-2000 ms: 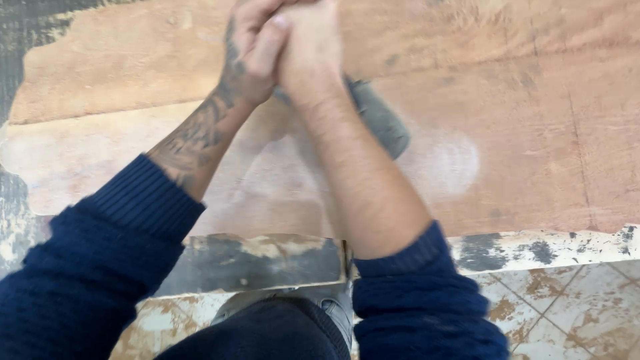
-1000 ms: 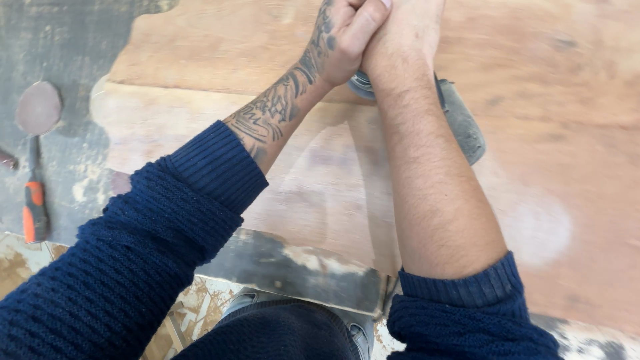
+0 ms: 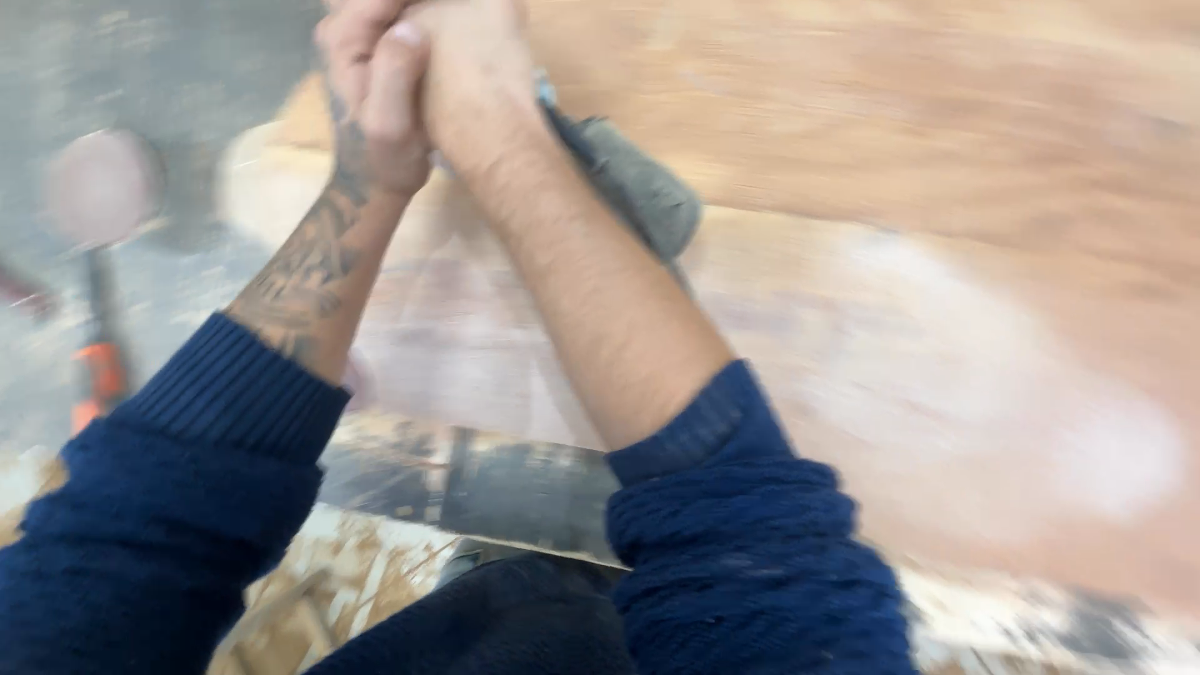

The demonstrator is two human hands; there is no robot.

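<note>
My left hand is curled against my right hand, with its thumb pointing up, at the top of the head view. Both hands are closed together around a dusty grey power tool, seemingly a sander. Its body sticks out past my right forearm; its working end and my right fingers are hidden. Below the tool lies a wooden panel with bare, sanded-looking wood and pale dusty patches. Dark coating remains along its near edge and left side.
At the left, a round abrasive disc lies on the dark surface. Just below it is an orange-and-black handled tool, partly behind my left sleeve. Debris covers the floor below the panel's near edge.
Since one second ago, both hands and the power tool have moved left over the panel, nearer the round disc. The view has shifted too. My hands have stayed together.
</note>
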